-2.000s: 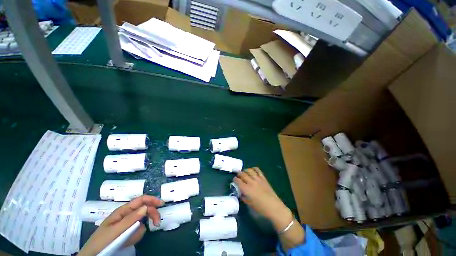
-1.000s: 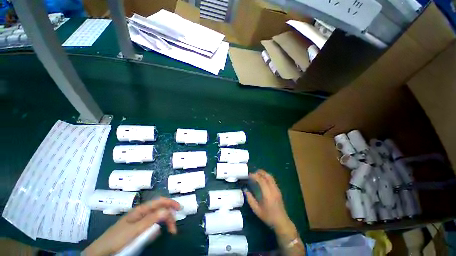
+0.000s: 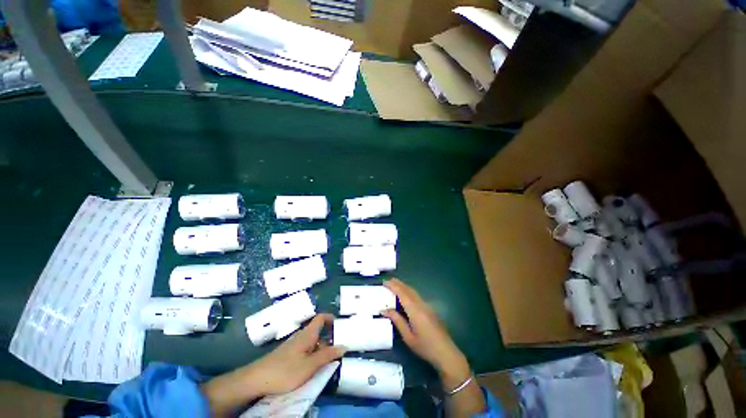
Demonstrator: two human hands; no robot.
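Observation:
White cylindrical units lie in three columns on the green bench; one is the right-column unit [image 3: 366,300]. My right hand [image 3: 425,331] has its finger and thumb around the right end of that unit. My left hand [image 3: 282,363] holds a printed label sheet [image 3: 296,402] beneath it. Its fingertips are at the left end of the unit just below [image 3: 364,335]. Whether a small label is at the fingertips cannot be made out. A larger label sheet [image 3: 86,286] lies flat at the left.
A large open carton [image 3: 511,269] with jumbled white units stands at the right. A grey post [image 3: 90,122] rises at the left. Loose papers [image 3: 278,53] and a small divided carton [image 3: 409,91] are at the back. Plastic bags [image 3: 572,384] lie at the lower right.
My left hand has moved from the middle column to the right column with its sheet. My right hand has come onto the end of a right-column unit. The middle column's lowest unit is now uncovered.

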